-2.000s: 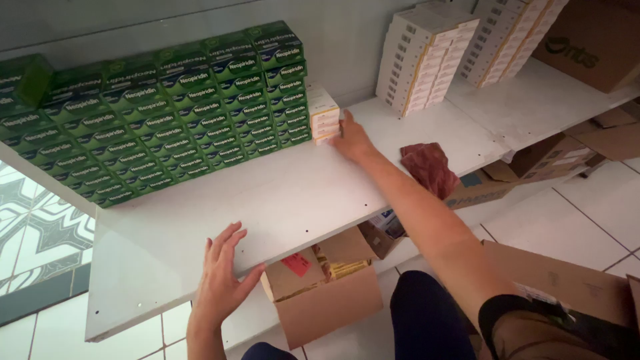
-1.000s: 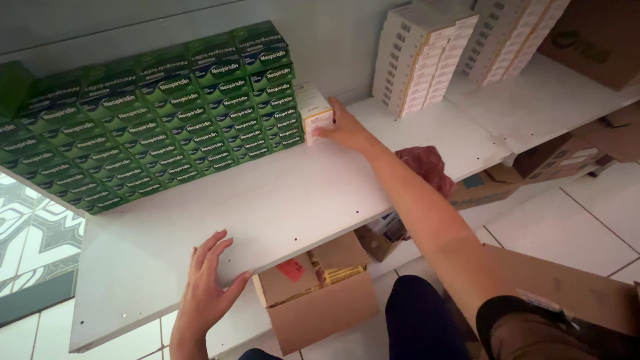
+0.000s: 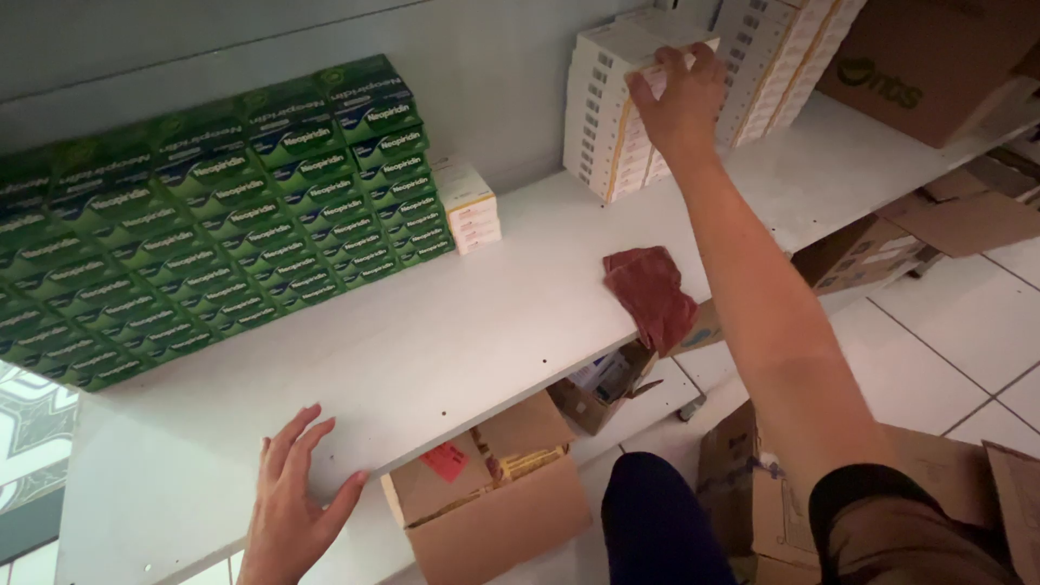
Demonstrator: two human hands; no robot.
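Green Neopiridin medicine boxes (image 3: 244, 219) stand in several stacked columns at the left of the white shelf (image 3: 357, 349). Against their right end sits a short stack of small white boxes (image 3: 474, 215). Farther right, my right hand (image 3: 682, 97) reaches to the top of a tall stack of white boxes (image 3: 597, 122), its fingers spread over the top front edge; whether it grips a box cannot be told. My left hand (image 3: 301, 496) is by the shelf's front edge, fingers apart, holding nothing. A crumpled dark red cloth (image 3: 650, 292) lies on the shelf below my right forearm.
Another tall white stack (image 3: 756, 65) and a brown cardboard carton (image 3: 910, 73) stand at the back right. Below the shelf's front edge are an open cardboard box (image 3: 496, 520) and a smaller box (image 3: 601, 390). More cartons (image 3: 934, 479) lie on the tiled floor at the lower right.
My right hand has left the short white stack beside the green boxes and moved right to the tall white stack. My left hand stays near the shelf's front edge.
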